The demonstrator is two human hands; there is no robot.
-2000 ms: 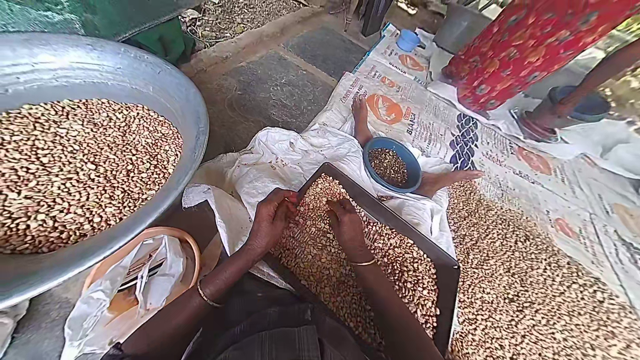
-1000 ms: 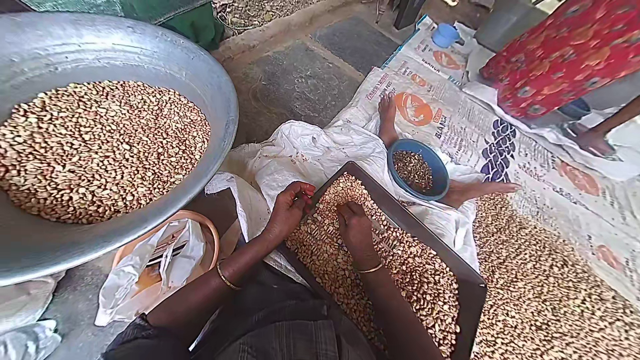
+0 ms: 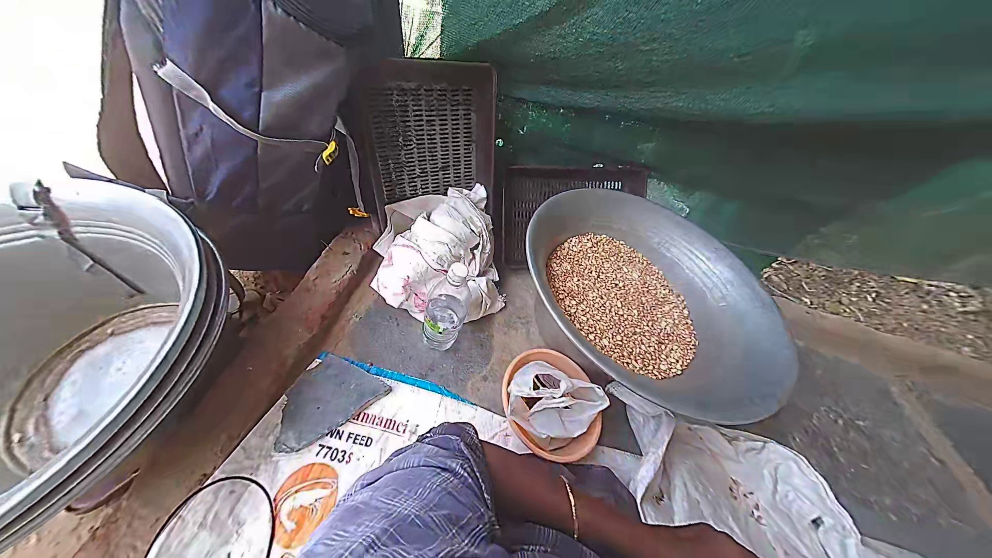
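Observation:
My left forearm, with a thin bangle on it, crosses the bottom of the view toward the lower right; the left hand itself lies outside the frame. My right hand is out of view too. Above the forearm, an orange bowl (image 3: 513,372) holds a crumpled white plastic bag (image 3: 570,404). A wide metal basin (image 3: 744,349) stands at the right of the bowl, partly filled with reddish-brown kernels (image 3: 620,302) that look like peanuts. White sack cloth (image 3: 736,480) lies right of the forearm.
Large stacked metal vessels (image 3: 182,325) stand at the left. A clear plastic bottle (image 3: 443,322) is in front of a white bundle (image 3: 453,240). Behind are dark plastic crates (image 3: 486,132), a dark backpack (image 3: 263,139) and green netting (image 3: 736,93). A stone slab (image 3: 329,399) rests on a printed sack.
The view has swung far to the left. Both hands, seen earlier among the kernels in a dark tray, are now outside the frame, as are the tray and the blue bowl.

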